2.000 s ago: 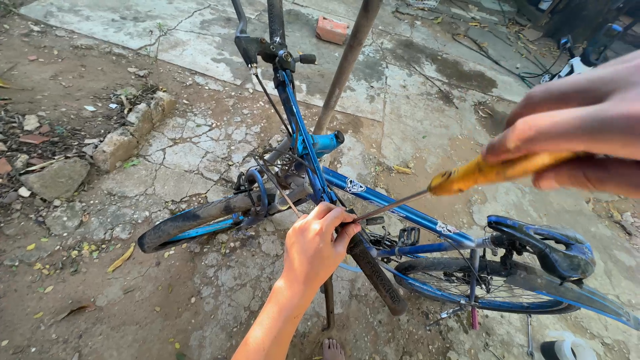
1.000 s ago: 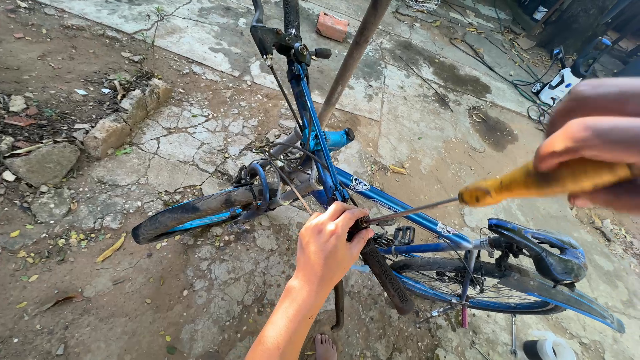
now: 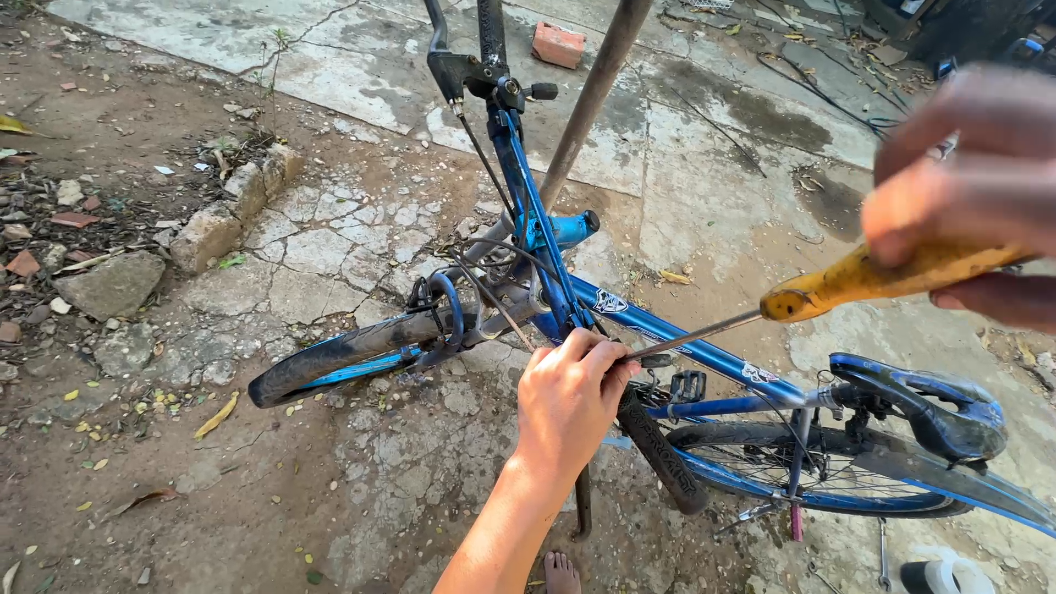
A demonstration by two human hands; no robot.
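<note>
A blue bicycle (image 3: 689, 330) stands with its handlebar (image 3: 532, 194) across the middle of the view. My left hand (image 3: 569, 400) pinches a small part at the inner end of a black rubber handlebar grip (image 3: 660, 454); the fingers hide that part. My right hand (image 3: 973, 181), blurred, holds a screwdriver by its yellow handle (image 3: 874, 280). The screwdriver's shaft slants down to the left fingertips, where its tip is hidden. A brake lever (image 3: 445, 74) sits at the handlebar's far end. A loose cable end (image 3: 503, 309) lies just left of my left hand.
A rusty metal pole (image 3: 594, 99) rises behind the handlebar. The saddle (image 3: 924, 404) and rear wheel (image 3: 817, 478) are at the right, a wrench (image 3: 883, 553) and a white container (image 3: 945, 573) below them. A brick (image 3: 558, 44) and stones (image 3: 111, 285) lie on the cracked ground.
My right hand and the screwdriver handle have risen a little relative to the bicycle since one second ago. My left hand stays at the same part of the handlebar.
</note>
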